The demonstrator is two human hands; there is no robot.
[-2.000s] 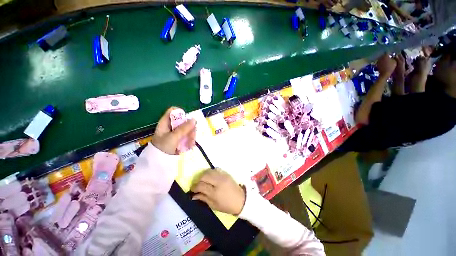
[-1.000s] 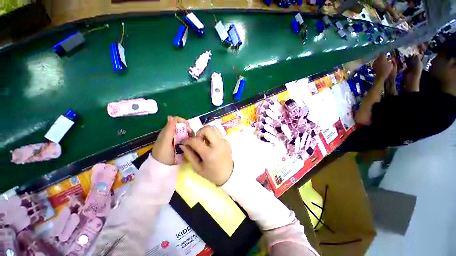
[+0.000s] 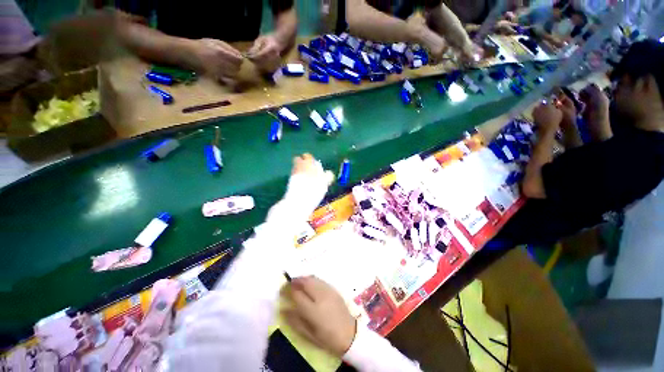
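My left hand [image 3: 309,173] is stretched out over the green belt, small and blurred. The pink units near it are hidden, and I cannot tell if it holds one. My right hand [image 3: 317,311] is low in the centre with curled fingers, over the yellow sheet [image 3: 309,352] and the black mat [image 3: 284,354]. A small black tip shows at its fingertips, but a grip is unclear. A pile of pink units with dark squares [image 3: 408,218] lies to the right. Plain pink housings [image 3: 138,334] are heaped at the lower left.
Pink housings [image 3: 228,205] and blue battery packs [image 3: 213,158] lie on the belt [image 3: 58,211]. More packs [image 3: 357,58] are heaped on the wooden bench [image 3: 138,105], where people's hands work. A person in black [image 3: 597,171] stands at right. An open carton [image 3: 535,312] is below.
My left hand has moved forward over the belt, away from my right hand. My right hand has moved down to the yellow sheet. The view has tilted up, showing the opposite bench.
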